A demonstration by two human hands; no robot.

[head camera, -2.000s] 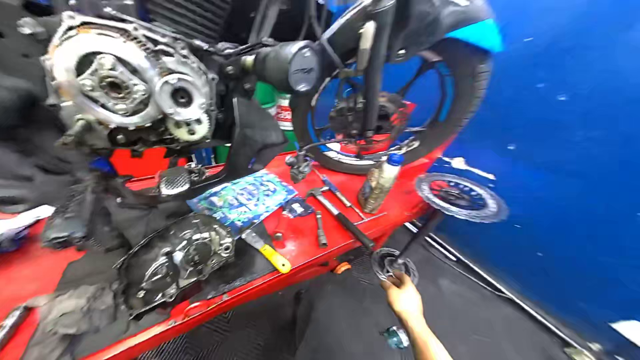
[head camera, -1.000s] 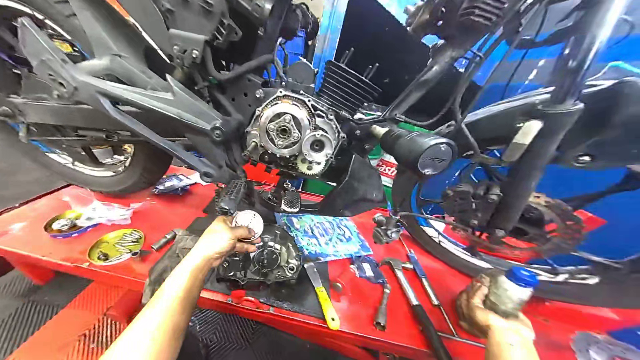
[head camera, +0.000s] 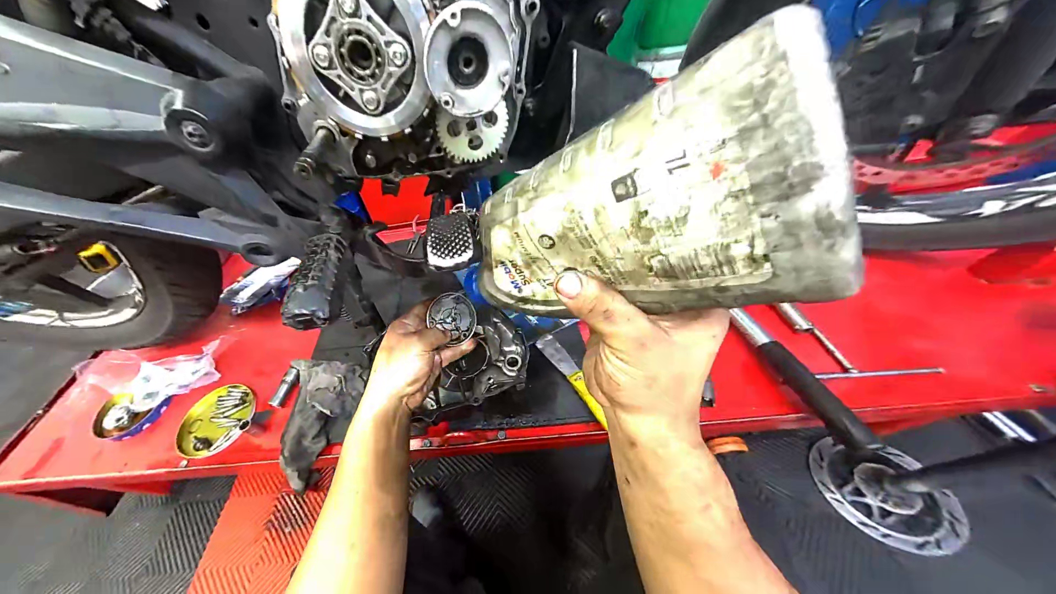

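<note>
My right hand (head camera: 648,355) grips a grimy translucent plastic oil bottle (head camera: 676,190), tilted with its base up to the right and its neck end low at the left. Between the thumb and fingers of my left hand (head camera: 412,351) is a small round metal part (head camera: 451,318), its face turned up. Behind and below that hand lies an engine side cover (head camera: 499,355) on a black mat. Above both hands stands the opened motorcycle engine (head camera: 359,58), with a clutch housing and a toothed gear (head camera: 473,132) exposed. The bottle's mouth cannot be made out.
A yellow-handled scraper (head camera: 586,396) and a hammer (head camera: 800,379) lie on the red bench (head camera: 916,330). At the left are a grey rag (head camera: 318,412), a socket (head camera: 285,386) and a tin of bolts (head camera: 216,421). A foot peg (head camera: 312,285) juts out above the bench.
My right hand has raised the bottle from the bench's right side and tilted it over towards my left hand. The bottle's blue cap showed one second ago. My left hand still holds the round part.
</note>
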